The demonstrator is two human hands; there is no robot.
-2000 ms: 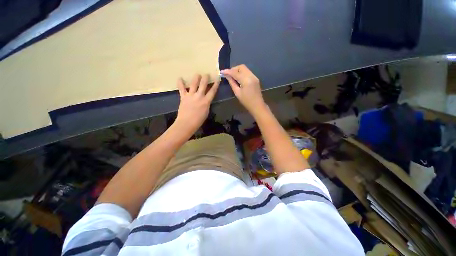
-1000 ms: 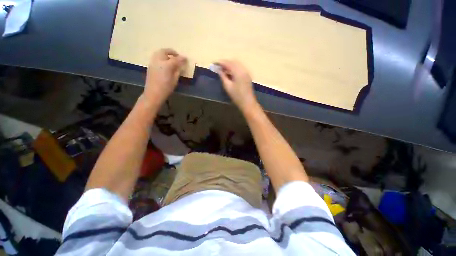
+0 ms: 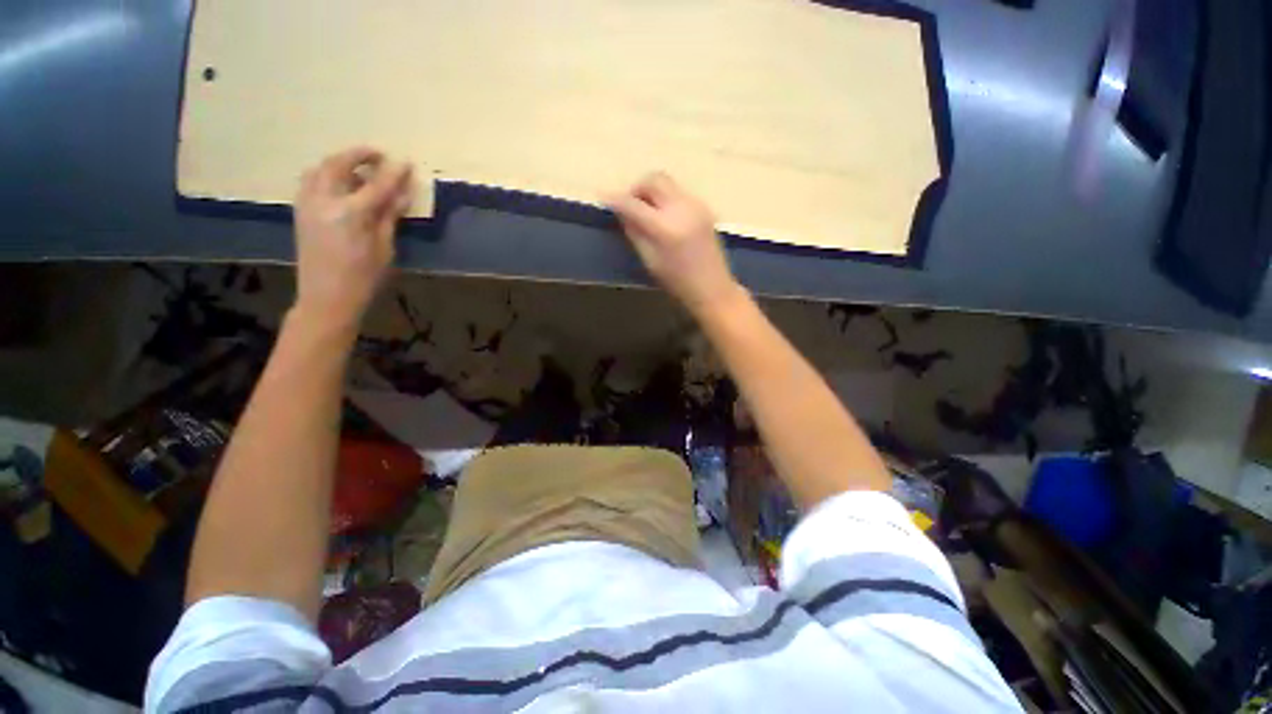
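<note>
The tan card pattern (image 3: 558, 105) lies flat on a slightly larger dark fabric panel (image 3: 937, 133), whose edge shows around it. The card has a small hole near its left end and a step in its near edge. My left hand (image 3: 349, 209) is on the card's near edge left of the step, fingers bent and slightly blurred; whether it grips anything is hidden. My right hand (image 3: 672, 230) is at the near edge right of the step, thumb and finger pinched together. A pale bit shows at its fingertips, too small to make out clearly.
The grey table (image 3: 1039, 209) has its front edge just below the hands. Dark fabric pieces (image 3: 1221, 168) lie at the right, with a clear pinkish strip (image 3: 1112, 84) beside them. Below are scraps, a blue item (image 3: 1071, 499), a red item (image 3: 374, 484) and cardboard (image 3: 105, 495).
The view has shifted, so the card sits further left. My right hand has moved right along the card's near edge, away from the step. My left hand stays left of the step.
</note>
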